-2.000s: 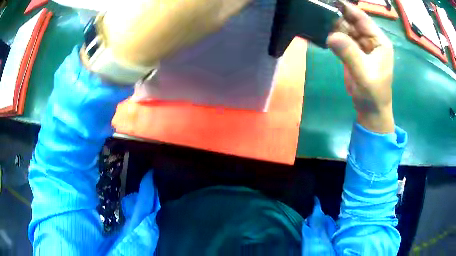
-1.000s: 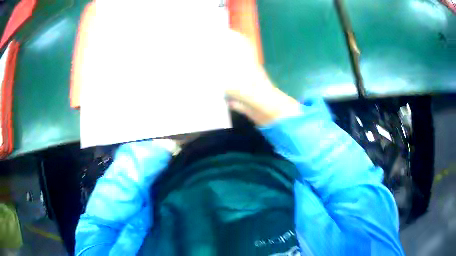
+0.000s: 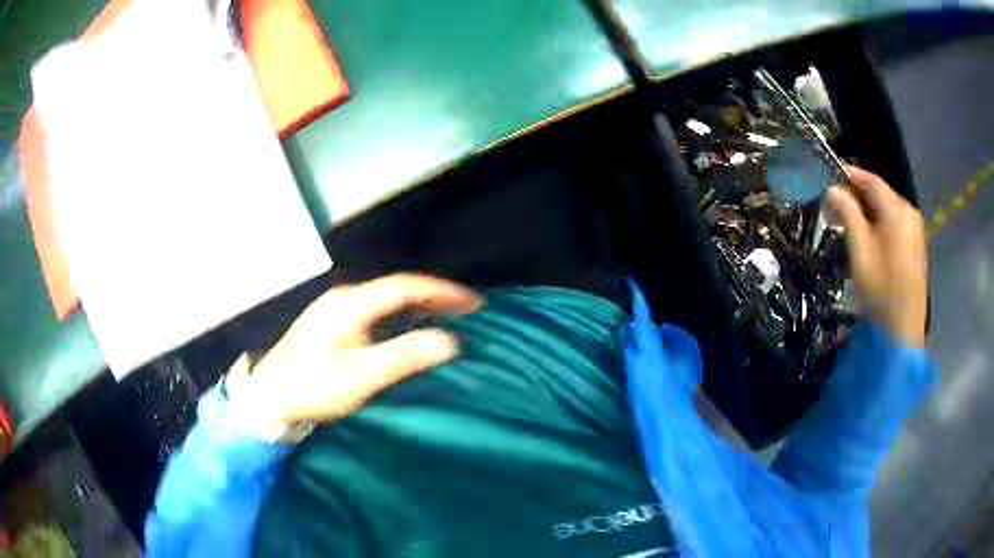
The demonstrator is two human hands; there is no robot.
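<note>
A white sheet (image 3: 185, 185) lies over an orange-red board (image 3: 292, 65) at the upper left, its lower corner reaching past the table edge. My left hand (image 3: 354, 349) is over my lap, empty, with thumb and fingers apart. My right hand (image 3: 883, 245) is at the right side of the black clip bin (image 3: 708, 256). Its thumb and fingers pinch the end of a large dark clip (image 3: 801, 169) with a long silver edge, above the loose clips. The clip's far side blends into the pile.
The green table (image 3: 458, 98) runs across the top, with a dark seam (image 3: 618, 41) near the bin. Another dark bin (image 3: 164, 403) is partly visible below the white sheet. Grey floor with a yellow line (image 3: 961, 202) is at the far right.
The view has swung right, so sheet and board appear farther left. My right hand has left the sheet for the right bin and taken hold of a clip. My left hand has come off the sheet's lower edge.
</note>
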